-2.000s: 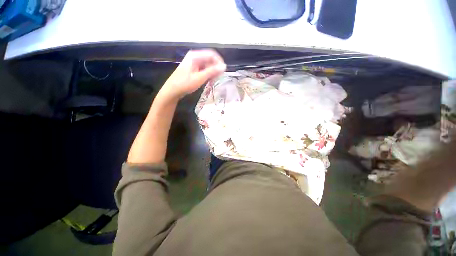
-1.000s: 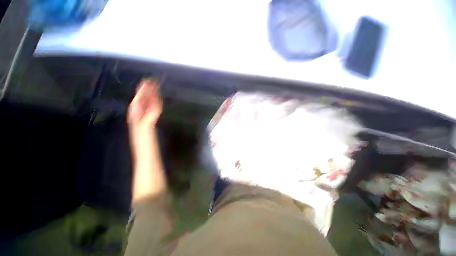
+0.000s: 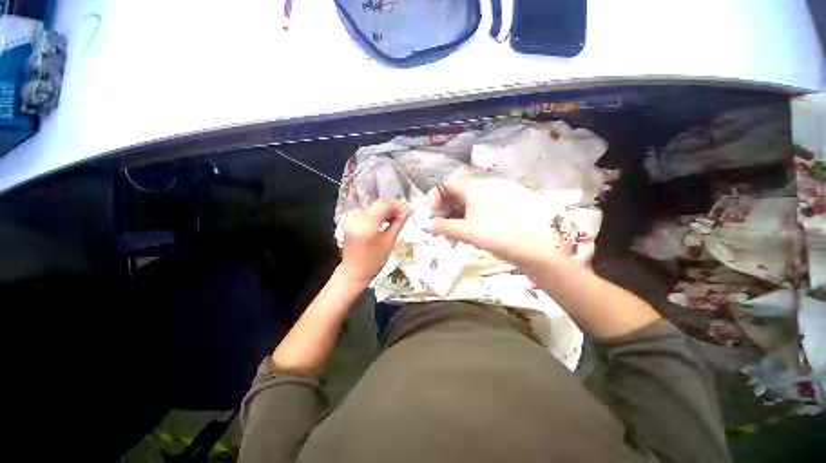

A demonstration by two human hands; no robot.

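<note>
A white garment [image 3: 534, 163] with red flowers and green-brown leaves lies bunched on my lap below the table edge. My left hand [image 3: 369, 237] is over its left part, with the fingertips pinched together at a small raised bit of the cloth. My right hand [image 3: 466, 222] is just to the right, over the same cloth, with thumb and fingers curled towards the left fingertips. A thin dark line shows at its fingers; I cannot tell what it is. A pale thread [image 3: 308, 167] runs from the garment up left towards the table edge. No needle or fastener can be made out.
The white table [image 3: 226, 81] crosses the top, with a dark-rimmed tray [image 3: 412, 61], a black phone [image 3: 549, 27], a dark strap and a pink-red stick. A blue box stands at far left. More floral cloth [image 3: 752, 244] is heaped at right.
My left hand, out at the left away from the cloth a second ago, is now back on the garment. My right hand has come in to join it. The view has shifted and is sharper.
</note>
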